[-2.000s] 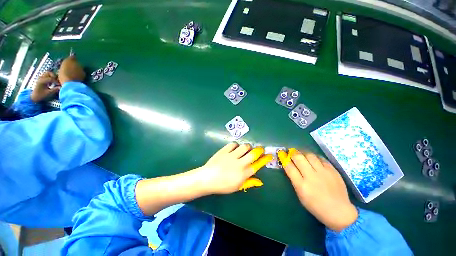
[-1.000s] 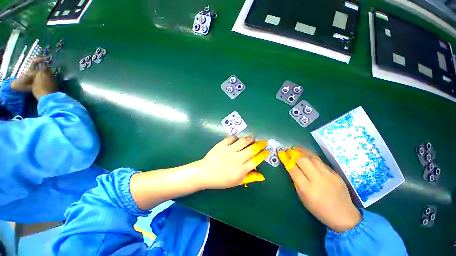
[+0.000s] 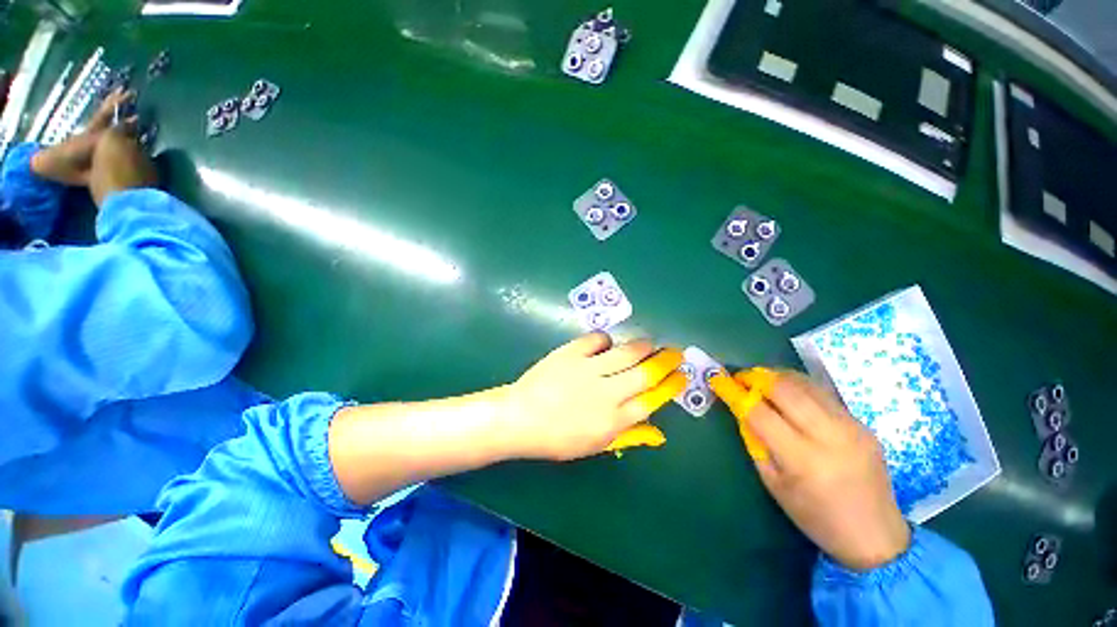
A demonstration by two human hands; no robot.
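Observation:
A small grey lens cover [image 3: 698,381] with ringed holes lies on the green surface between my hands. My left hand [image 3: 594,398], with yellow finger cots, rests flat from the left, its fingertips on the cover's left edge. My right hand [image 3: 818,447] is at the cover's right edge, its yellow-cotted fingers bunched close together; whether a tiny piece is between them is hidden. A white box [image 3: 985,468] of small blue pieces [image 3: 900,398] stands partly behind my right hand. Another lens cover [image 3: 599,301] lies just above my left hand.
More lens covers lie singly [image 3: 604,210], in a touching pair [image 3: 779,292], in a far cluster [image 3: 592,55] and at right [image 3: 1051,431]. Black panels [image 3: 845,86] on white backing lie at the back right. A neighbour's blue sleeve [image 3: 147,270] and hands are at left.
The view has shifted, so panels and covers sit further right in the picture. My right fingertips have drawn back slightly, showing more of the cover. My left hand stays on it.

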